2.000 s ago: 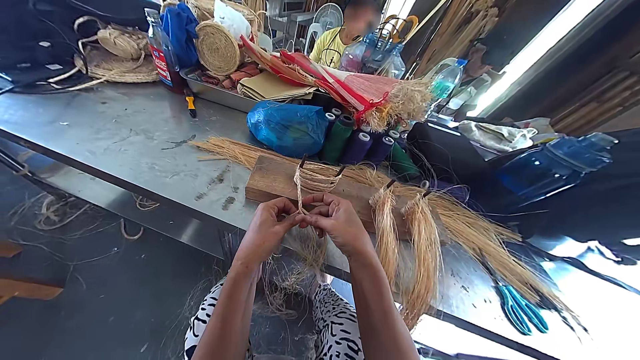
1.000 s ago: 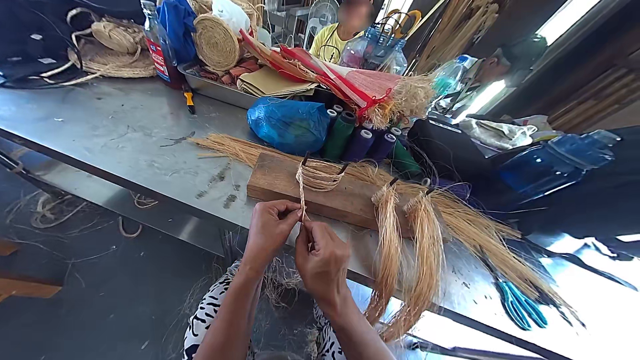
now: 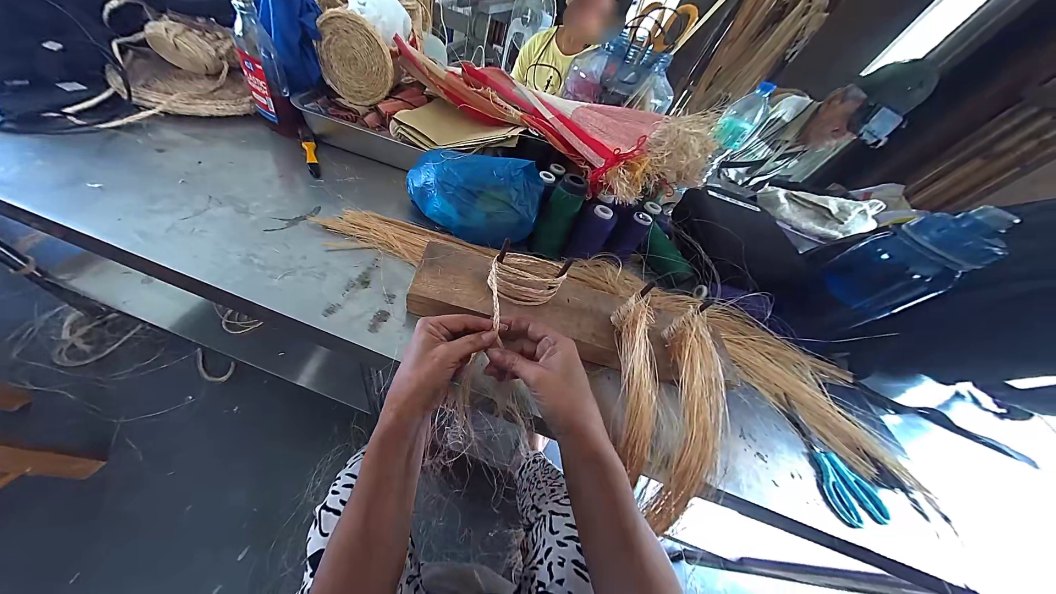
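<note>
A braided cord of pale fibre [image 3: 496, 295] hangs from the left nail of a wooden block [image 3: 450, 285] and runs down into my fingers. My left hand [image 3: 440, 355] pinches it near its lower end. Close beside it, my right hand [image 3: 540, 363] pinches the strands just below. More cord is looped [image 3: 532, 280] around two nails at the block's left part. Two fibre bundles [image 3: 637, 371] [image 3: 697, 396] hang from nails farther right, over the table's front edge. Long straw-coloured fibres [image 3: 388, 235] lie behind and under the block.
Behind the block are a blue plastic bag [image 3: 474, 196] and several thread spools [image 3: 561, 216]. Teal-handled scissors [image 3: 846, 487] lie at right on the metal table [image 3: 198, 198]. A cutter [image 3: 310, 155], a bottle [image 3: 262, 74] and a metal tray [image 3: 355, 132] stand farther back. A person [image 3: 553, 54] is beyond the table.
My right hand has come up from its lower place a second ago and is again beside my left hand at the cord. Another person's head came into view at the right.
</note>
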